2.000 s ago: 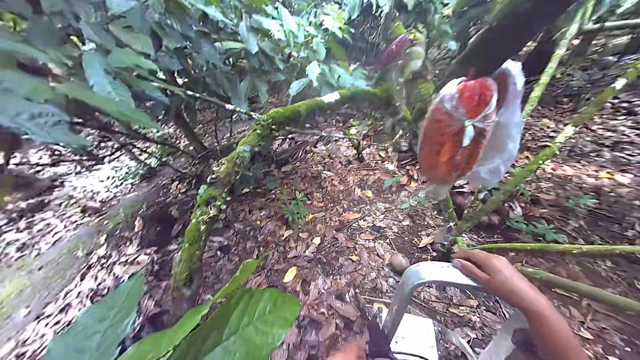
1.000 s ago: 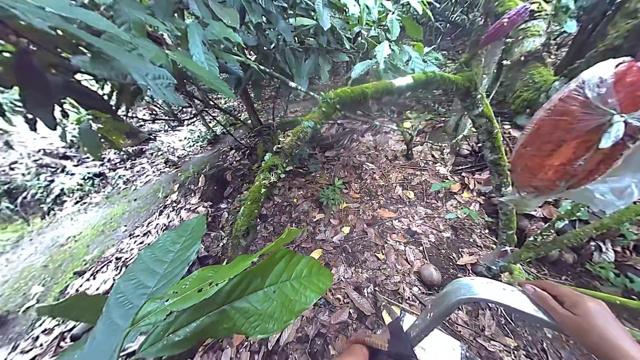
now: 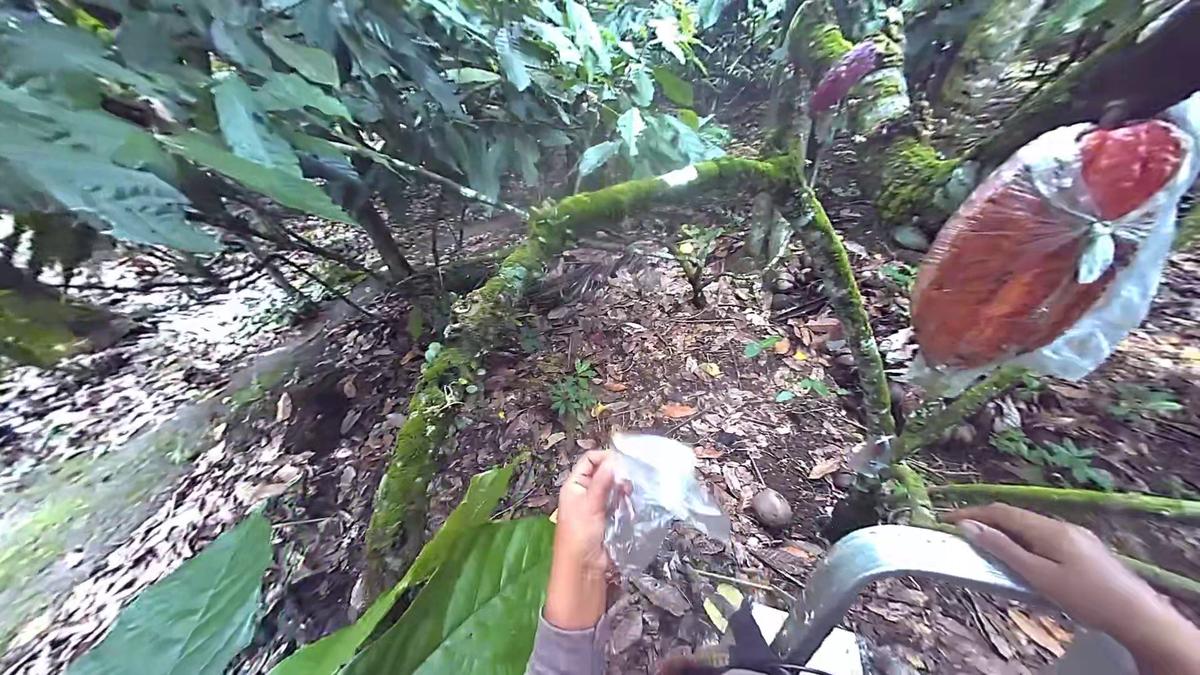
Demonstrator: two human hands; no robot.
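My left hand (image 3: 586, 516), low in the middle, pinches a clear plastic bag (image 3: 661, 497) that hangs off to its right. At the lower right my right hand (image 3: 1050, 558) rests on the curved grey metal rail (image 3: 900, 553); whether its fingers wrap around the rail cannot be told. A large red-brown cacao pod (image 3: 994, 272) hangs above my right hand, wrapped in clear plastic that is gathered in a knot. Farther back, a smaller purplish cacao pod (image 3: 844, 77) is on a mossy trunk.
A mossy branch (image 3: 600, 204) arches across the middle and down to the left. Thin green stems (image 3: 1078, 500) run behind the rail. Large green leaves (image 3: 478, 600) stand at the lower left. A round brown object (image 3: 772, 509) lies on the leaf litter.
My left hand has risen from the bottom edge and now shows the clear plastic bag in its fingers. My right hand has stayed at the metal rail.
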